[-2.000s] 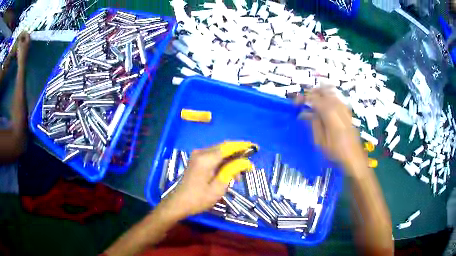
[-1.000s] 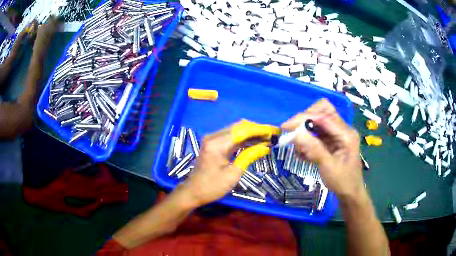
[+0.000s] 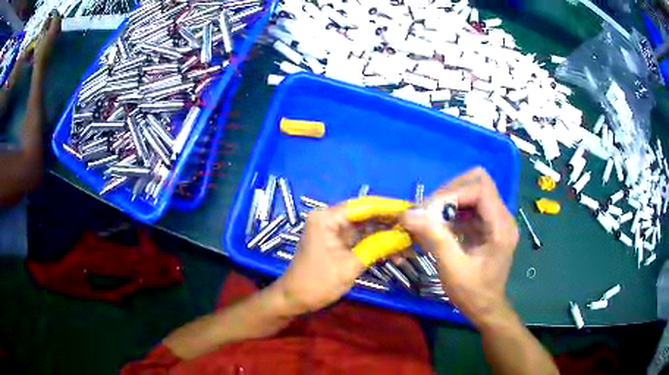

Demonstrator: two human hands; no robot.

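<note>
My left hand (image 3: 334, 245), with yellow finger cots on two fingers, is pinched at the tips and meets my right hand above the near blue tray (image 3: 385, 135). My right hand (image 3: 473, 245) holds a small part with a round dark end (image 3: 449, 212); its body is mostly hidden by my fingers. What my left fingertips hold is hidden. Silver metal tubes (image 3: 284, 200) lie in the lower part of the tray, partly under my hands. A loose yellow finger cot (image 3: 302, 128) lies at the tray's upper left.
A blue tray heaped with silver tubes (image 3: 150, 110) stands at the left. White sleeved pieces (image 3: 418, 55) are heaped beyond the near tray. Two yellow cots (image 3: 547, 206) and a thin metal pin (image 3: 529, 228) lie at right. Clear plastic (image 3: 612, 80) lies far right. Another person's arm (image 3: 31, 124) is at left.
My right hand has come in from the heap's edge to my left hand. The white piece visible between them a second ago is now mostly covered by my fingers.
</note>
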